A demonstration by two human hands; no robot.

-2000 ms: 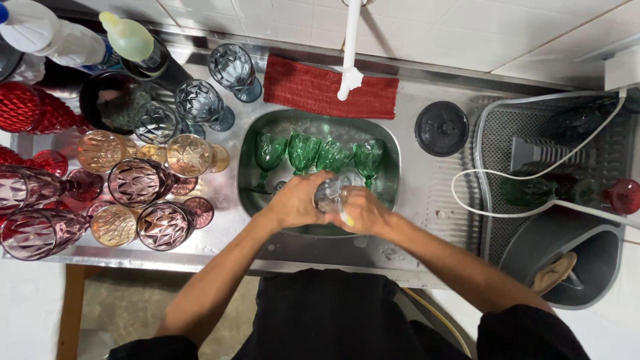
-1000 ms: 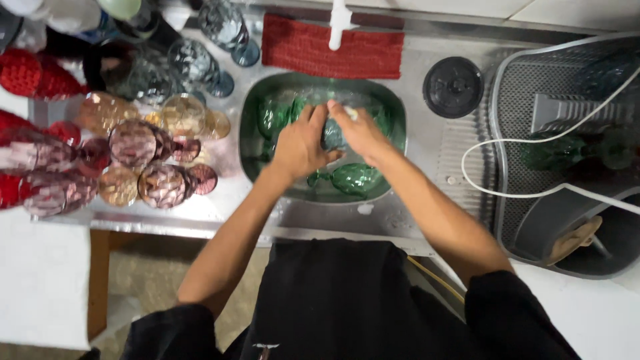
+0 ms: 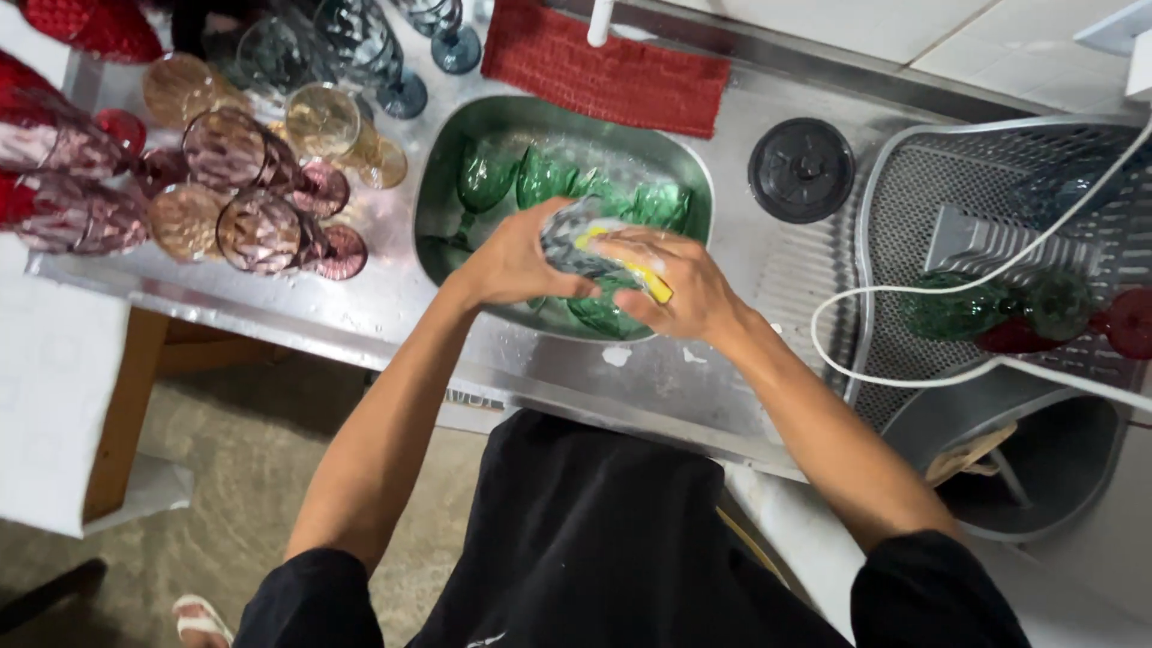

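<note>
Over the steel sink basin (image 3: 432,180), my left hand (image 3: 517,256) holds a soapy glass goblet (image 3: 569,241), seemingly clear or grey-blue. My right hand (image 3: 688,279) presses a yellow sponge (image 3: 650,274) with foam against this glass. Beneath and behind the hands, several green glass goblets (image 3: 486,180) lie in the basin; part of them is hidden by the hands. The held glass's stem and foot cannot be made out.
Red, amber, purple and blue goblets (image 3: 241,148) crowd the counter at left. A red cloth (image 3: 603,67) lies behind the basin under the white faucet (image 3: 600,22). Right are a black round lid (image 3: 801,169), a grey dish rack (image 3: 909,180) with glasses, a white cable (image 3: 841,360) and a grey bin (image 3: 1071,486).
My hands were lower among the green glasses one second ago; now they are raised with the soapy glass and the sponge. A green goblet lies at the basin's front, first seen one second ago.
</note>
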